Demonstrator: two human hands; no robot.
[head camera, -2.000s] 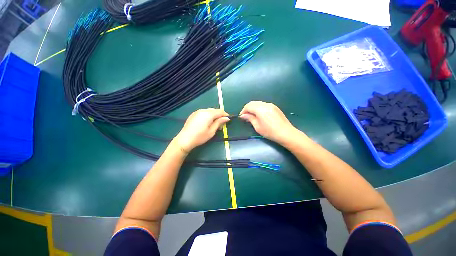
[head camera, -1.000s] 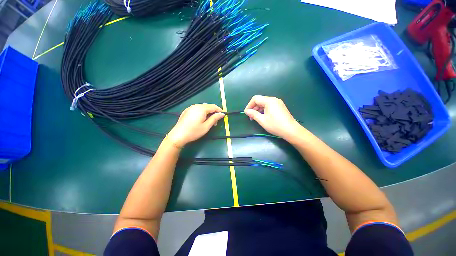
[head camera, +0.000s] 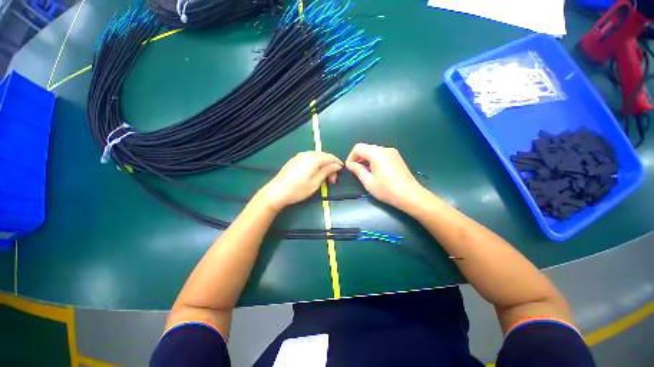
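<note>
My left hand (head camera: 305, 178) pinches a black cable that runs from the cable bundle (head camera: 208, 132). My right hand (head camera: 376, 170) is close beside it with fingertips pinched at the cable's end; the tip between the fingers is mostly hidden. Below, a cable with a sleeve (head camera: 348, 196) passes under my hands. Nearer me lie several black cables (head camera: 337, 234) with blue core wires (head camera: 380, 236). The bundle has a white tie (head camera: 115, 140) and blue wire tips (head camera: 344, 50).
A blue parts tray (head camera: 495, 154) at right holds black heat-shrink pieces (head camera: 570, 172) and a bag of white parts (head camera: 509, 84). A red heat gun (head camera: 622, 54), a paper sheet (head camera: 509, 11), a blue bin (head camera: 25, 150) and a second bundle (head camera: 222, 11) surround the work.
My left hand has moved right, close to my right hand, and the gap between the fingertips has narrowed. My right hand has shifted slightly; the cable end between them is now mostly covered.
</note>
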